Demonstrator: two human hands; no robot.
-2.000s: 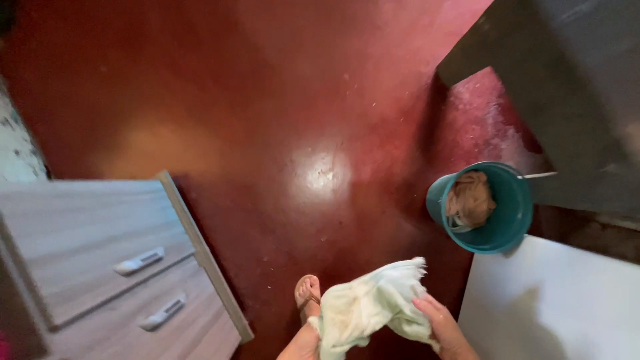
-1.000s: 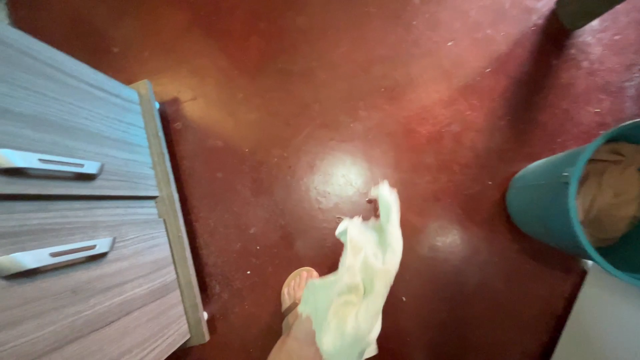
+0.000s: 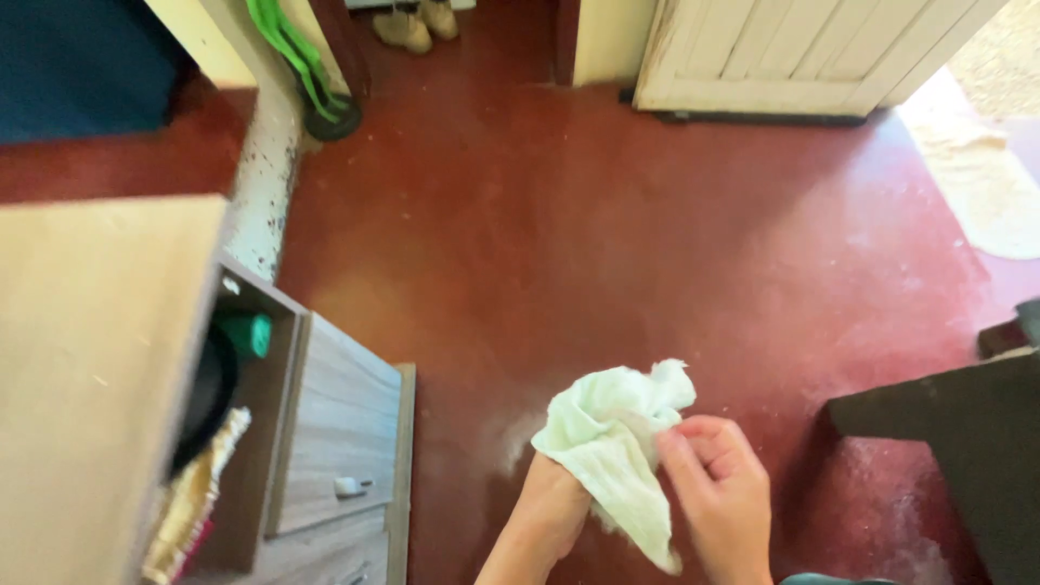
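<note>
A pale green-white cloth [image 3: 617,435] hangs bunched over my left hand [image 3: 561,487], whose fingers are hidden beneath it. At the cloth's right edge, my right hand [image 3: 719,475] pinches the fabric between thumb and curled fingers. One corner of the cloth droops down between the two hands, above the red floor.
A wooden cabinet [image 3: 341,422] with drawers and an open shelf stands at left. Dark furniture [image 3: 934,422] is at right. Ahead are a cream panelled door [image 3: 756,57], shoes [image 3: 404,31], a green-strapped object [image 3: 331,118] and a pale mat [image 3: 967,171] by the doorway.
The view has swung up toward the doorway, and the bucket seen earlier is no longer clearly in view. My right hand, out of sight one second ago, is now at the cloth.
</note>
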